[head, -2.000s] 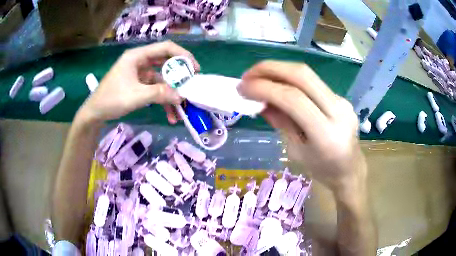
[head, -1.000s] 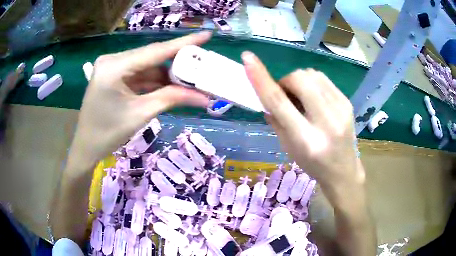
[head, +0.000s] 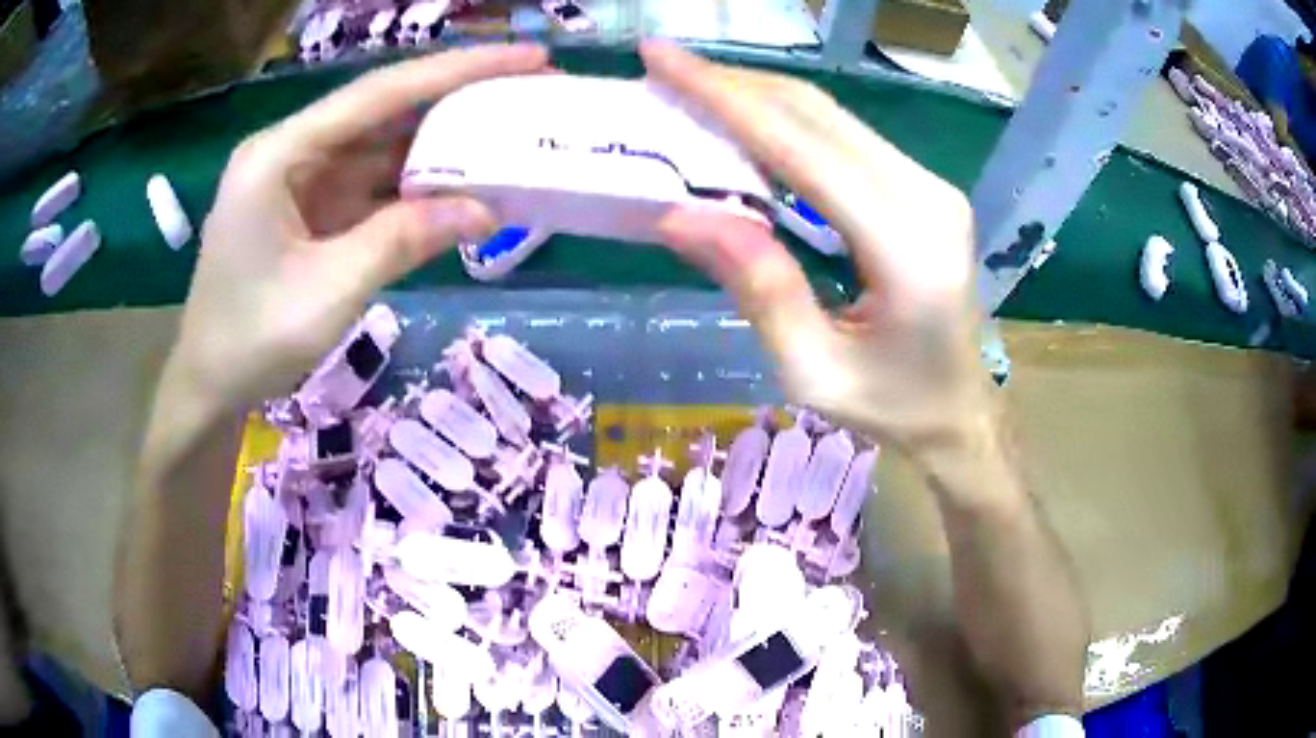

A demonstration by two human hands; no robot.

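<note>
A pale pink closed unit (head: 577, 152) is held level above the belt, side-on, with a thin dark seam along its side. My left hand (head: 310, 231) grips its left end between thumb and fingers. My right hand (head: 852, 260) grips its right end, thumb below and fingers on top. Its inside is hidden. Part-built units with blue inside (head: 505, 248) show behind it on the belt. A pile of small oval pink mouldings (head: 650, 526) and front covers with black windows (head: 769, 660) lies below my hands.
The green conveyor belt (head: 1054, 274) crosses the view, with pale units (head: 68, 257) at left and several at right. A grey metal post (head: 1061, 137) stands at right. Clear-grey plastic (head: 635, 346) and a yellow sheet (head: 621, 433) lie under the pile. Another pink pile (head: 375, 26) is across the belt.
The open shell with blue inside and the pale cover are now one closed body. It has been turned side-on and raised, with both hands gripping its ends.
</note>
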